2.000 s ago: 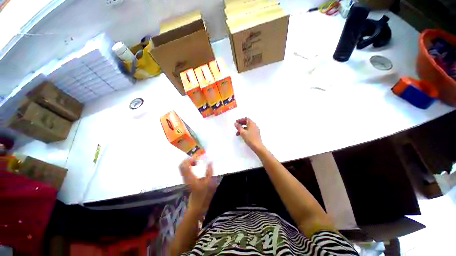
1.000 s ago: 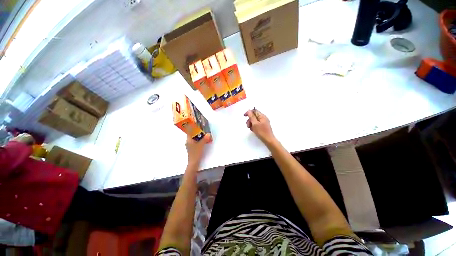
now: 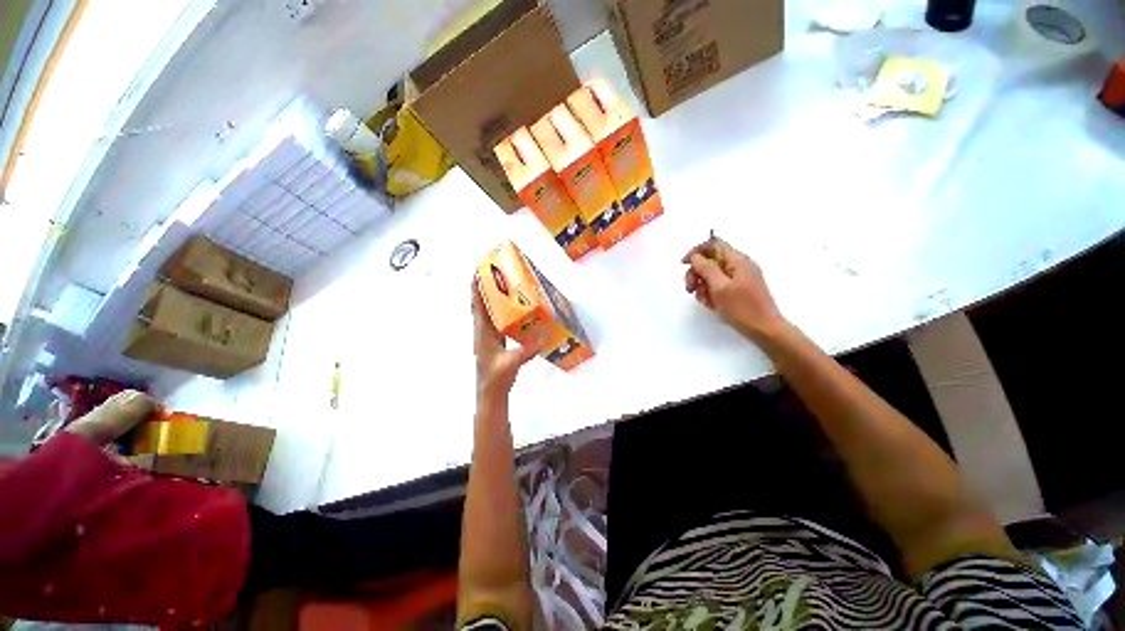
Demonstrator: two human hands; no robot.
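Note:
An orange retail box with a black lower part (image 3: 533,302) stands on the white bench. My left hand (image 3: 496,351) is around its near left side, thumb at the front. Three more orange retail boxes (image 3: 582,170) stand side by side just behind it. My right hand (image 3: 730,286) is over the bench to the right, fingers curled together around a small thin dark item whose tip shows above them; it is too small to name surely.
Brown cartons stand behind the boxes (image 3: 487,99) and at the back (image 3: 703,43). A tape roll (image 3: 405,255) lies left, a yellow paper square (image 3: 910,86) right. White boxes (image 3: 265,203) line the wall. A person in a red sleeve (image 3: 117,536) is at far left.
My left hand has moved from the box's near lower end to its left side. The view has shifted, showing more of the person in red. My right hand keeps its curled hold.

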